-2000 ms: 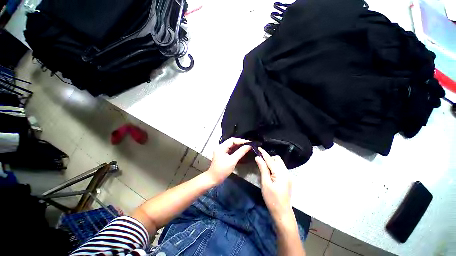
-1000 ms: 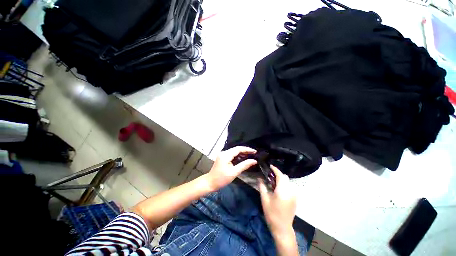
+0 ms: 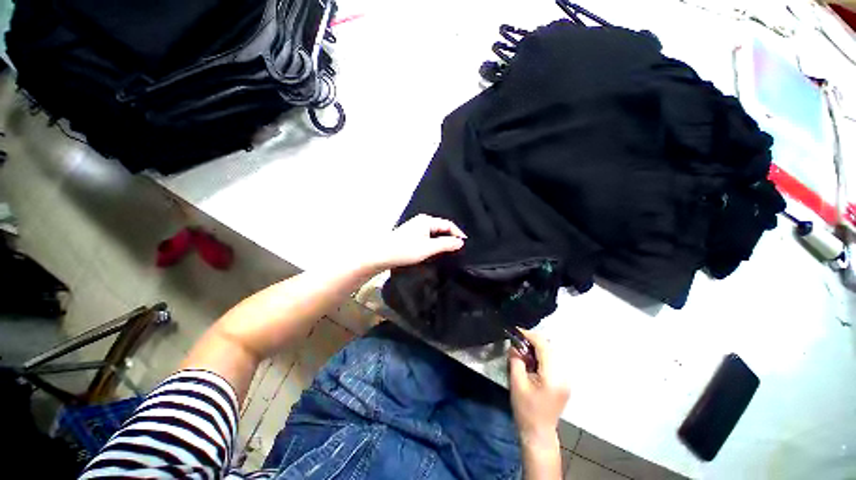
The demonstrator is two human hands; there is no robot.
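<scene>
A rumpled heap of black trousers [image 3: 582, 159] lies in front of me, one leg hem [image 3: 512, 272] drawn to the table edge with its opening facing me. My left hand [image 3: 427, 241] lies on the cloth at the left of the hem, thumb and fingers pinching the black cloth. My right hand [image 3: 535, 380] is below the hem and closed around small dark thread snips [image 3: 522, 347]. Their tips point up and left at the lower edge of the cloth. The handles are partly hidden by my fingers.
A second black pile with hangers [image 3: 188, 84] sits at the upper left of the white table [image 3: 375, 56]. A black phone [image 3: 719, 407] lies at the lower right. A red strip [image 3: 807, 195] and a clear packet [image 3: 788, 94] lie at the right. Red shoes [image 3: 194, 247] are on the floor.
My hands were close together at the hem and have moved apart. My left hand went up onto the cloth; my right hand drew down with the snips. The view has shifted too.
</scene>
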